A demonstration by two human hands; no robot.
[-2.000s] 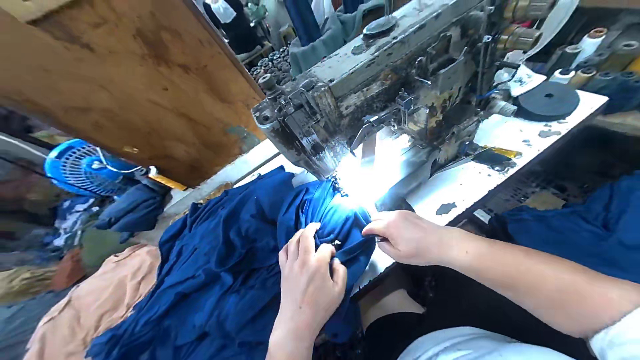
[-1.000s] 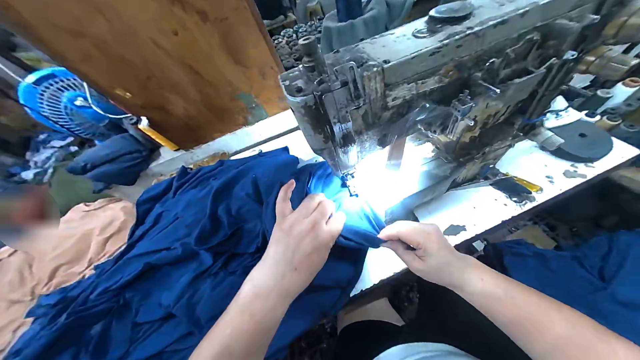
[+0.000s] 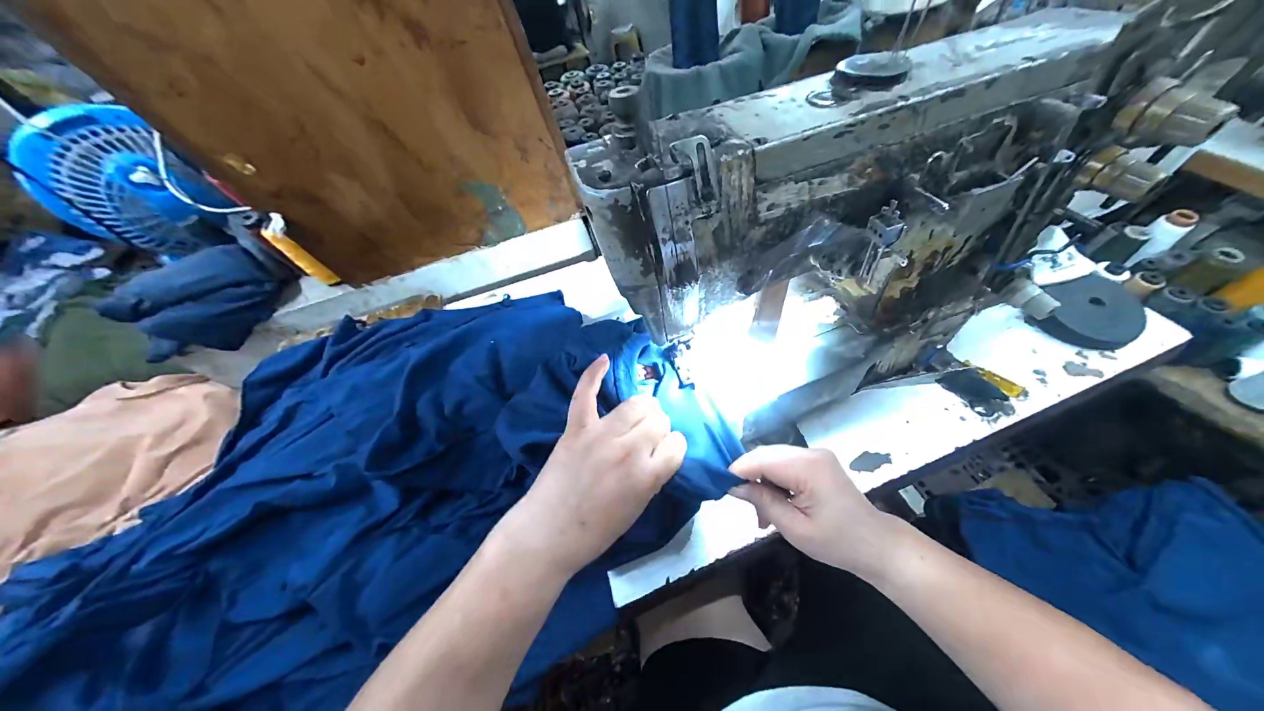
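A worn industrial sewing machine point(image 3: 869, 188) stands on a white table, its needle area lit by a very bright lamp. Blue fabric point(image 3: 395, 434) lies bunched to the left and runs under the presser foot point(image 3: 676, 355). My left hand point(image 3: 612, 464) presses on the cloth just in front of the foot, index finger stretched out, other fingers curled; whether it grips any cloth is hidden. My right hand point(image 3: 810, 499) pinches the edge of the fabric between thumb and fingers, right of my left hand and near the table's front edge. Glare hides the stitching.
A brown wooden board point(image 3: 326, 118) rises behind the cloth. Beyond it are a blue fan point(image 3: 109, 178) and peach cloth point(image 3: 118, 454). Thread spools point(image 3: 1170, 235), a dark round disc point(image 3: 1086, 311) and a yellow-handled tool point(image 3: 997, 383) are at right. More blue cloth point(image 3: 1126, 563) hangs low right.
My left hand has shifted on the cloth, its index finger now extended toward the presser foot. My right hand keeps its pinch at the fabric edge. The view has moved noticeably since the oldest frame.
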